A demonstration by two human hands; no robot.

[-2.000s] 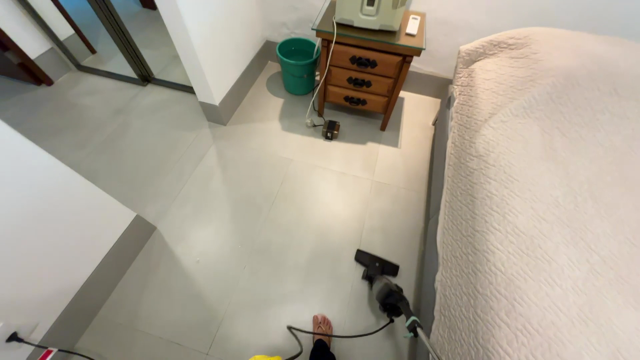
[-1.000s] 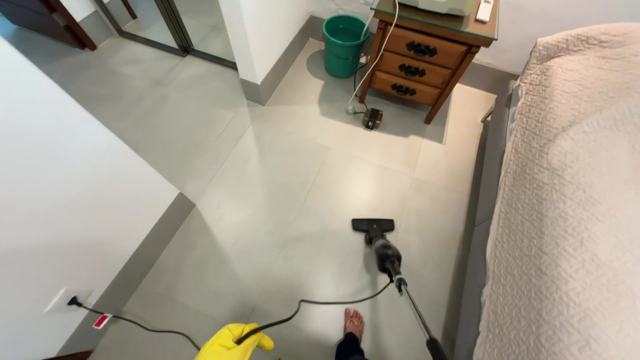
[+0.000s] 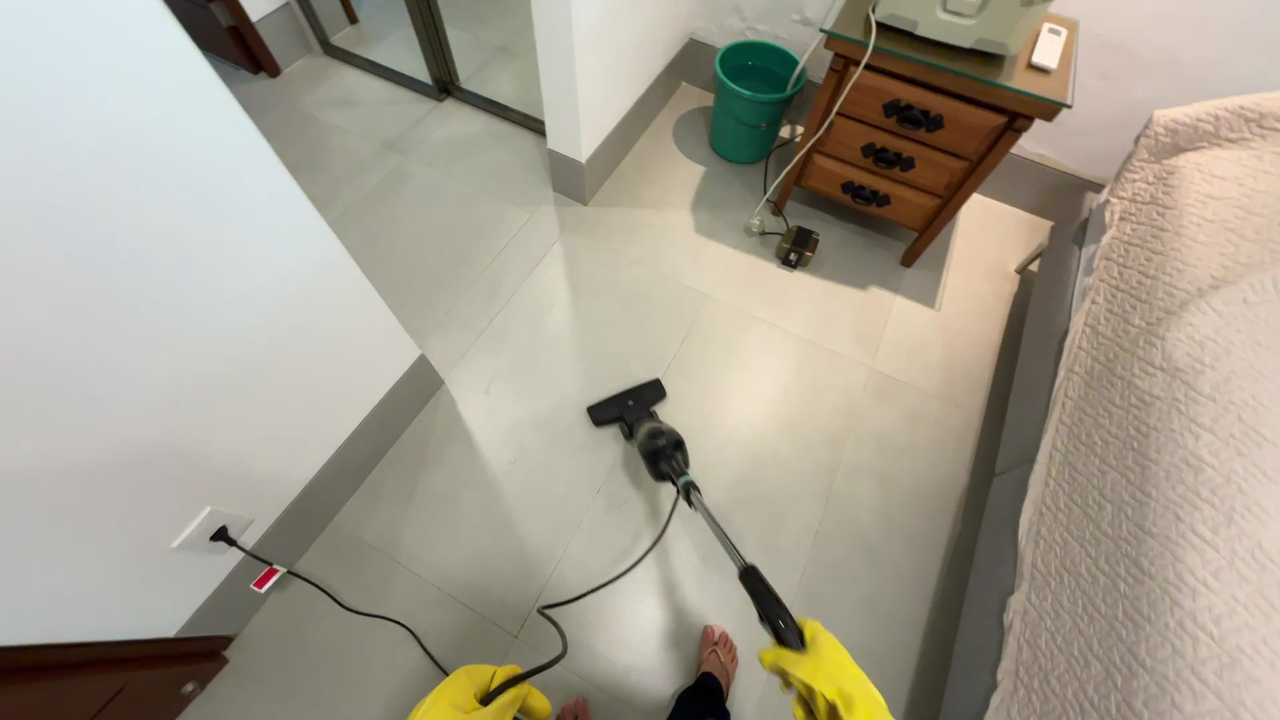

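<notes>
A stick vacuum cleaner (image 3: 662, 448) slants across the tiled floor, its flat black floor head (image 3: 627, 402) resting on the tiles. At the bottom edge, my right hand (image 3: 825, 672) in a yellow rubber glove is closed around the end of the black handle (image 3: 772, 607). My left hand (image 3: 480, 695), also in a yellow glove, holds the black power cord (image 3: 565, 603) at the bottom, left of my feet. From there the cord runs one way to the vacuum and the other way to a plug (image 3: 222, 536) in the wall outlet.
At the right is a bed with a quilted cover (image 3: 1170, 420). A wooden nightstand (image 3: 890, 155), a green bucket (image 3: 750, 105) and a small transformer (image 3: 797, 246) with cables stand at the back. White walls with grey baseboard (image 3: 340, 480) edge the left; mirrored sliding doors (image 3: 490, 50) are farther back.
The vacuum's floor head has moved left, away from the bed. My gloved right hand has come into view on the handle, and more of my left glove shows. The view has shifted.
</notes>
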